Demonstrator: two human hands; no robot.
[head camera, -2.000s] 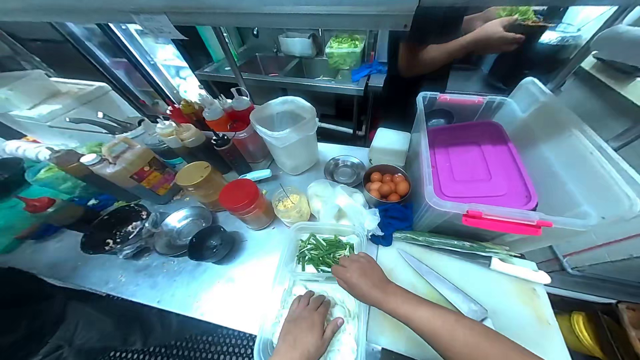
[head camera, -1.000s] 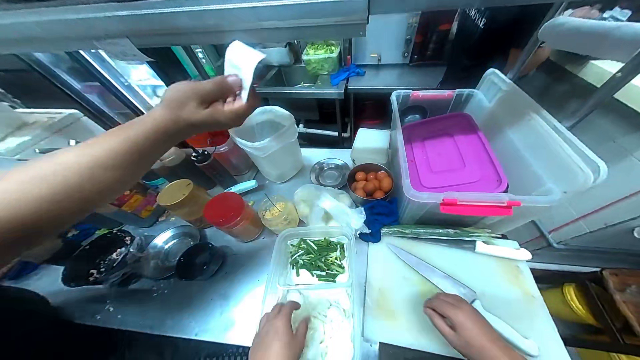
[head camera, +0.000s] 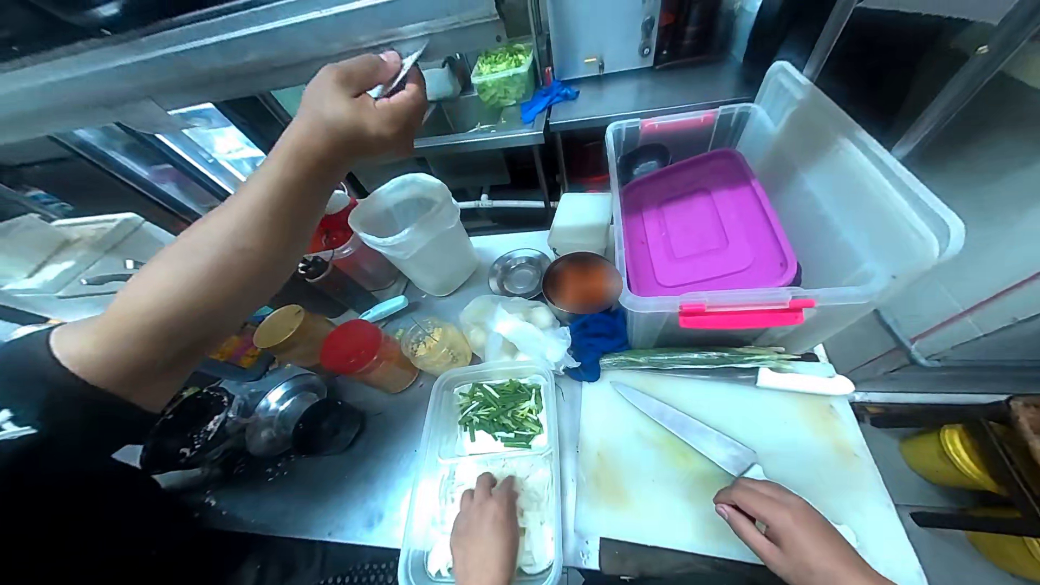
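Observation:
My left hand has its fingers down on white food pieces in the near part of a clear plastic container; nothing is seen gripped. Cut green onions fill the far part. Over the handle of a chef's knife is my right hand, fingers curled, on a white cutting board. Whether it grips the handle is hidden. The blade points away to the left. Beyond it lies a second white-handled knife beside wrapped long green stalks.
Another person's arm reaches across from the left, holding something thin and pale. Behind the container stand a red-lidded jar, a white tub and a metal bowl. A large clear bin holds a purple lid.
My right hand has left the green onion part of the container for the board, and now lies over the knife handle. Another person's arm has come in from the left.

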